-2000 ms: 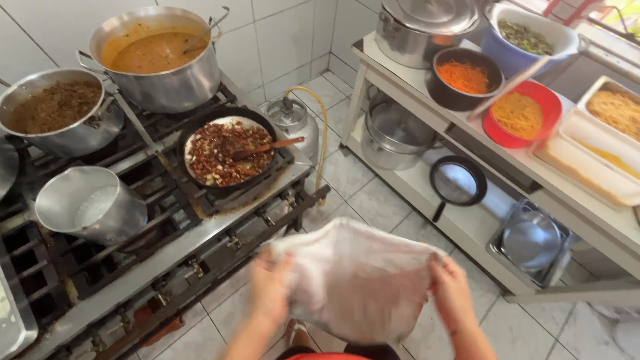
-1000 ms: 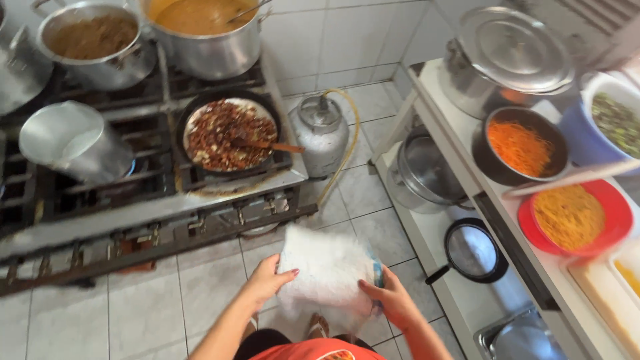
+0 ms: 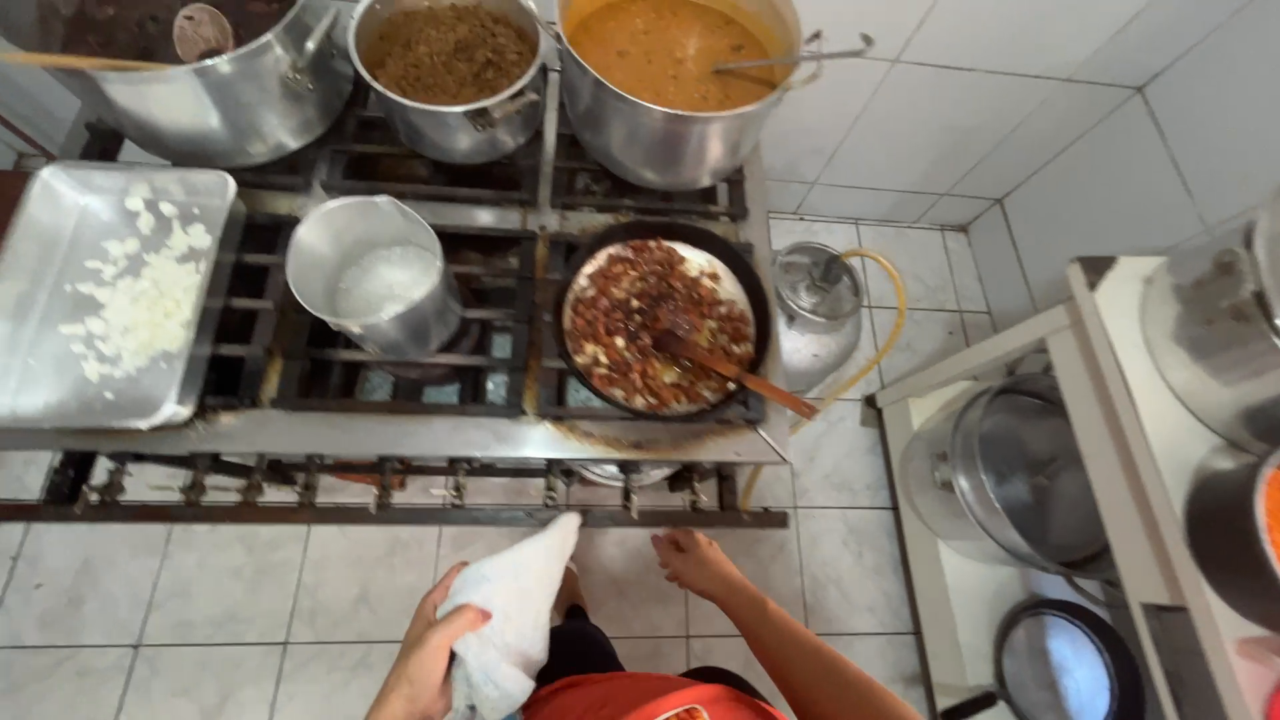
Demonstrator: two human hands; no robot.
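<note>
A white cloth (image 3: 510,610) hangs folded from my left hand (image 3: 440,630), gripped between thumb and fingers in front of the stove. My right hand (image 3: 695,562) is apart from the cloth, below the stove's front rail, with its fingers curled; whether they hold anything cannot be seen. Nearest beyond it, a black frying pan (image 3: 760,300) holds a chopped reddish-brown mixture with a wooden spoon (image 3: 765,388) resting in it, handle over the front right rim. An aluminium pot (image 3: 410,315) with clear liquid stands left of the pan, tilted in view.
Large aluminium pots of orange stew (image 3: 660,140) and brown ground food (image 3: 450,120) stand at the back. A metal tray (image 3: 40,300) with chopped white pieces lies left. A gas cylinder (image 3: 820,345) with a yellow hose is right of the stove, near a shelf unit (image 3: 1110,400) with pots.
The cloth, spread between both hands two seconds ago and bunched between them one second ago, is now in my left hand only. My right hand has let go. The view has swung left.
</note>
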